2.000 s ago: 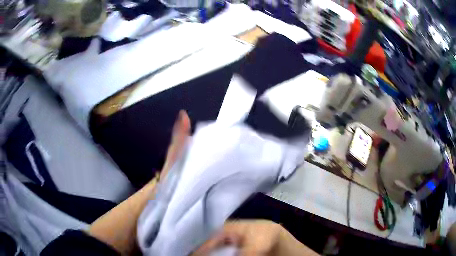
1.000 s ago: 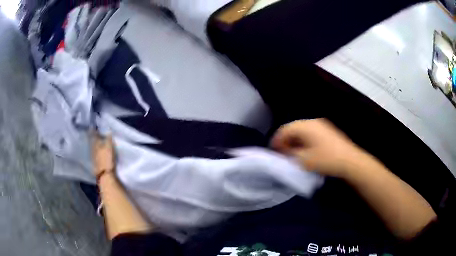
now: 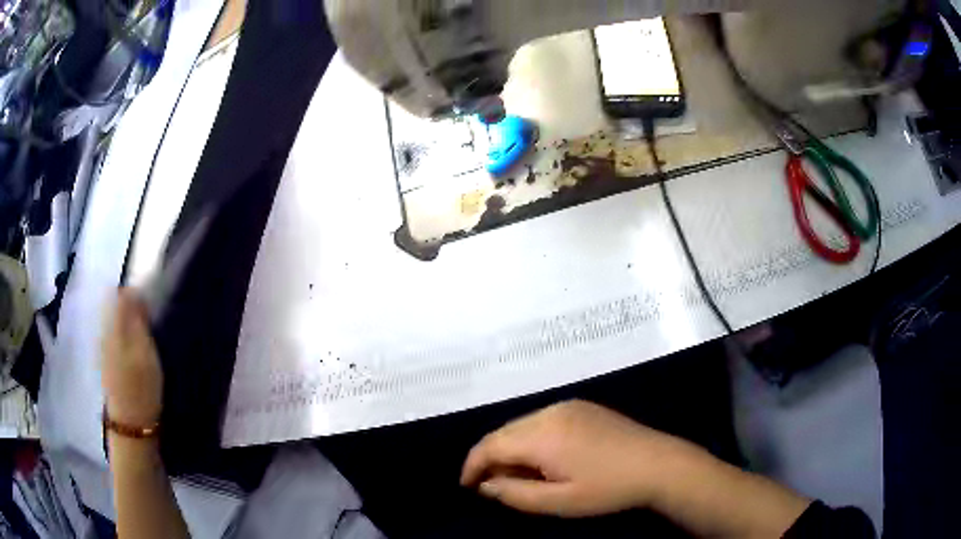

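Observation:
My left hand (image 3: 132,363) is blurred at the left, over long black (image 3: 227,195) and pale (image 3: 90,268) fabric panels. A blurred pale sliver shows at its fingertips; I cannot tell if it is gripped. My right hand (image 3: 574,458) is loosely curled above dark cloth at the table's front edge, with a gap between thumb and fingers and nothing visible in it. The sewing machine head (image 3: 422,47) stands over the worn machine bed (image 3: 448,211). A bright blue object (image 3: 508,144) lies beside the needle area.
A smartphone (image 3: 640,68) with a lit screen stands behind the bed, its black cable (image 3: 680,237) crossing the white table (image 3: 495,290) to the front edge. Scissors (image 3: 832,205) with red and green handles lie at right. Pale fabric (image 3: 806,421) hangs at lower right.
The view has swung from the fabric at left back to the machine. Both hands have left the pale garment piece they held; my left hand is now at the long panels, my right near the table edge.

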